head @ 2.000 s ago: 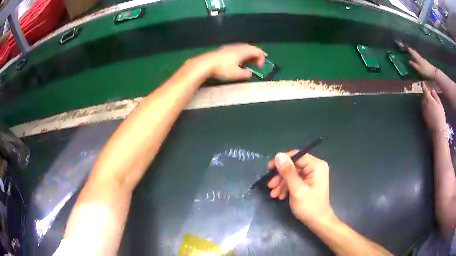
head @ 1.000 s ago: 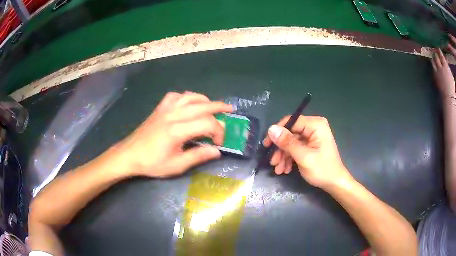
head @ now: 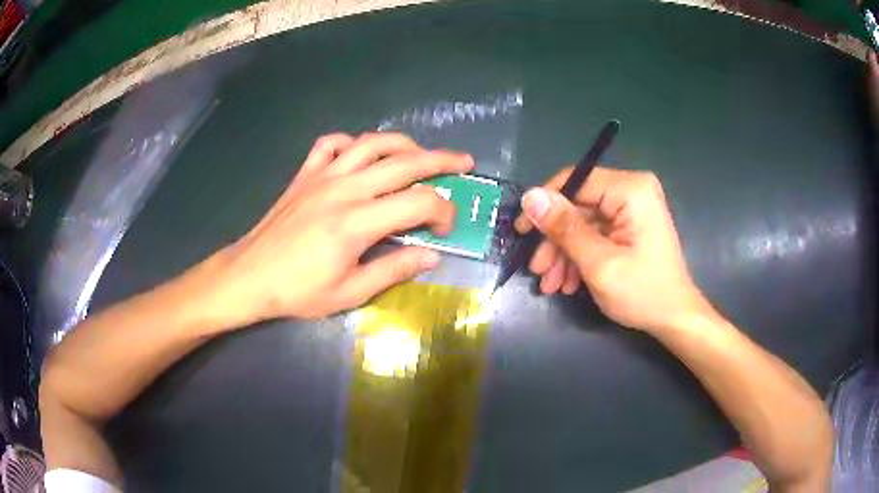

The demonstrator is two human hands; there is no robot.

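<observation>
A phone assembly [head: 470, 220] with a green board and a dark right end lies on the bench mat. My left hand [head: 371, 226] covers its left part and holds it by its edges. My right hand [head: 602, 236] grips dark tweezers [head: 586, 166] like a pen. Their tip points down to the top right corner of the yellow tape block [head: 414, 385], just below the phone. Whether a tape piece is on the tip cannot be told. The clear release liner [head: 506, 144] shows above the phone, with whitish cut marks.
A long glossy clear film [head: 130, 188] lies on the left of the mat. The worn cream edge strip [head: 193, 43] curves along the top, with the green belt [head: 87, 48] beyond it. Part of another person's clothing [head: 858, 433] shows at the right edge.
My left hand took the phone from the belt and brought it onto the liner. The view has tilted down, showing more yellow tape. The tweezers have stayed in my right hand.
</observation>
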